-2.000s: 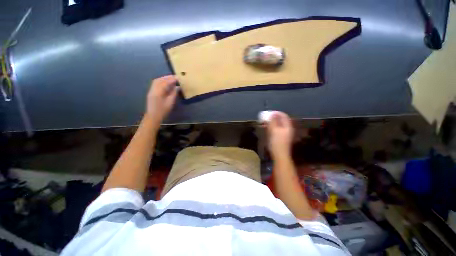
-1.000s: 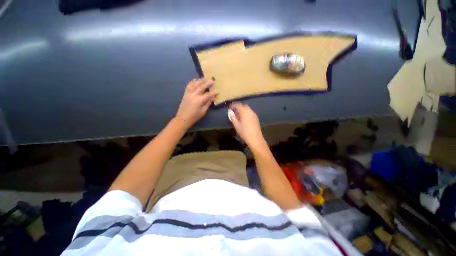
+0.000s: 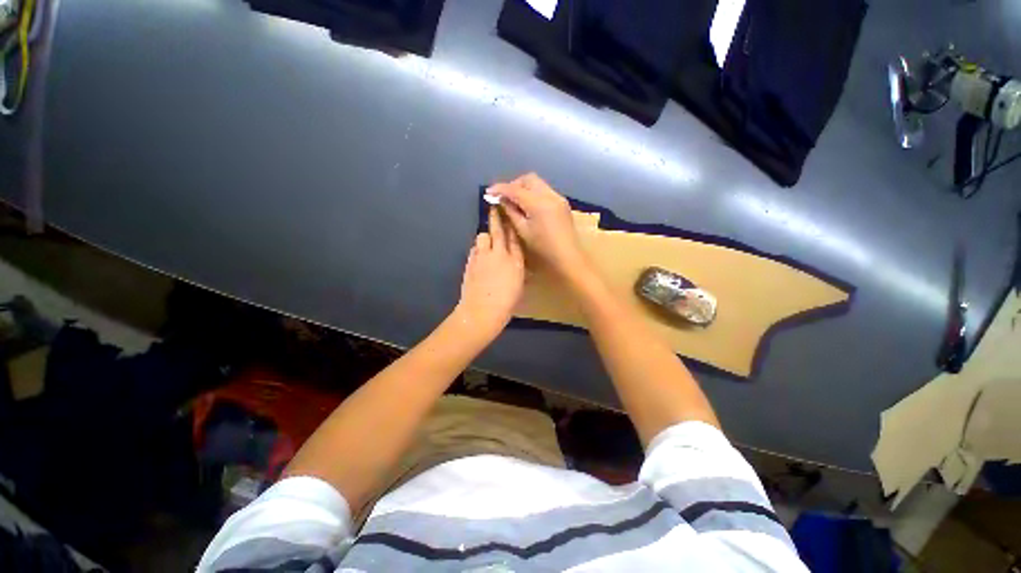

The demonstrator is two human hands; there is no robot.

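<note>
A tan card pattern (image 3: 627, 263) lies on a slightly larger dark fabric piece (image 3: 823, 293) that shows as a rim around it. An oblong shiny pattern weight (image 3: 676, 297) sits on the card. My right hand (image 3: 543, 224) pinches a small white piece of chalk (image 3: 493, 199) at the card's upper left corner. My left hand (image 3: 493, 274) lies flat over the card's left end, its fingers reaching up beside the chalk. The hands hide the card's left edge.
Dark folded bundles (image 3: 773, 84) with white labels lie at the far side of the grey table (image 3: 280, 190). A silver-white device with a cord (image 3: 985, 92) is at the far right. Shears (image 3: 955, 325) and more card (image 3: 946, 409) lie at the right edge. A yellow strip (image 3: 22, 56) is far left.
The view has turned, so the card now slants down to the right. My right hand has moved with the chalk from the near edge to the upper left corner. My left hand stays at the left end.
</note>
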